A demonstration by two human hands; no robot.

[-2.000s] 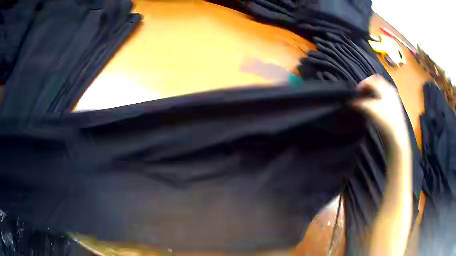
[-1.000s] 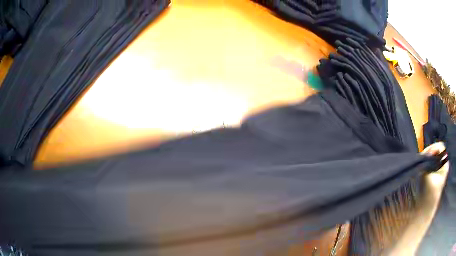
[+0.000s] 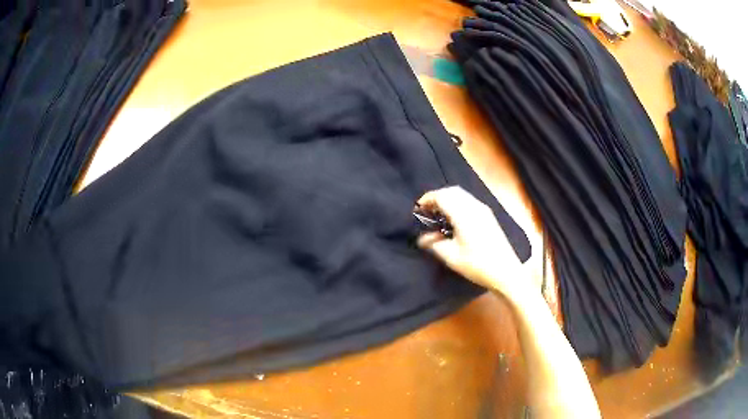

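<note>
A black garment lies spread on the table, its stitched waistband towards the right and its wide part reaching the left edge of the view. My right hand is over the garment near the waistband, with fingers curled round small dark and silver thread snips. A small dark loop shows at the waistband's outer edge. My left hand is not in view.
A fanned stack of folded black garments lies to the right, with more black clothing beyond it. A black pile lies at upper left. A yellow-and-white item is at upper right. Shiny crinkled plastic is at lower left.
The garment was stretched sideways and blurred; it now lies flatter, with its waistband visible. My right hand has let go of its right edge and moved left over the cloth; the snips now show.
</note>
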